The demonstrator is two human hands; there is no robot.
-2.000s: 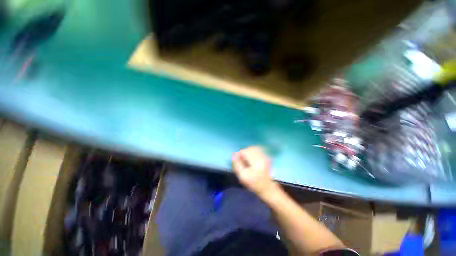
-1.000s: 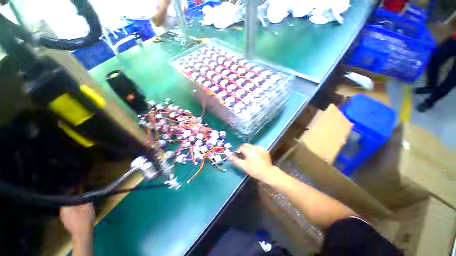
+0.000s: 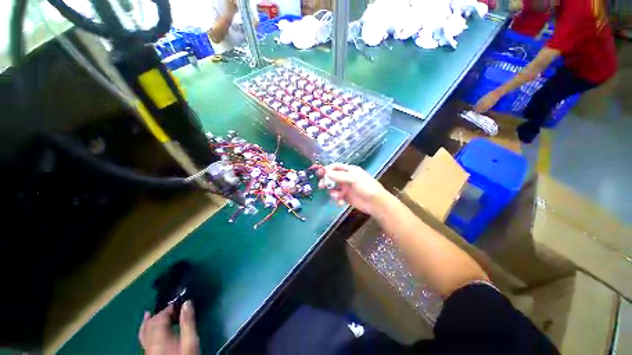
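My left hand [image 3: 170, 331] is at the lower left over the green bench, holding a black motor housing [image 3: 173, 281], slightly blurred. My right hand [image 3: 346, 186] is at the right end of a loose pile of small silver-white motors [image 3: 267, 173] with red and dark wires, and pinches one small motor [image 3: 327, 182] between thumb and fingers. The electric screwdriver [image 3: 163, 104], black with yellow bands, hangs at upper left, its metal nose [image 3: 223, 177] pointing at the pile's left side.
A clear motor tray stack [image 3: 312, 111] stands behind the pile. The large carton [image 3: 152, 239] lies at left, dark inside. A carton with clear blister trays [image 3: 398, 267] is below the bench edge. A blue bin [image 3: 492, 166] stands at right. A person in red [image 3: 582, 41] bends near blue crates.
My left hand has come out from the large carton's side to the bench with a black housing. My right hand has lifted slightly with a motor. The person in red has come into view.
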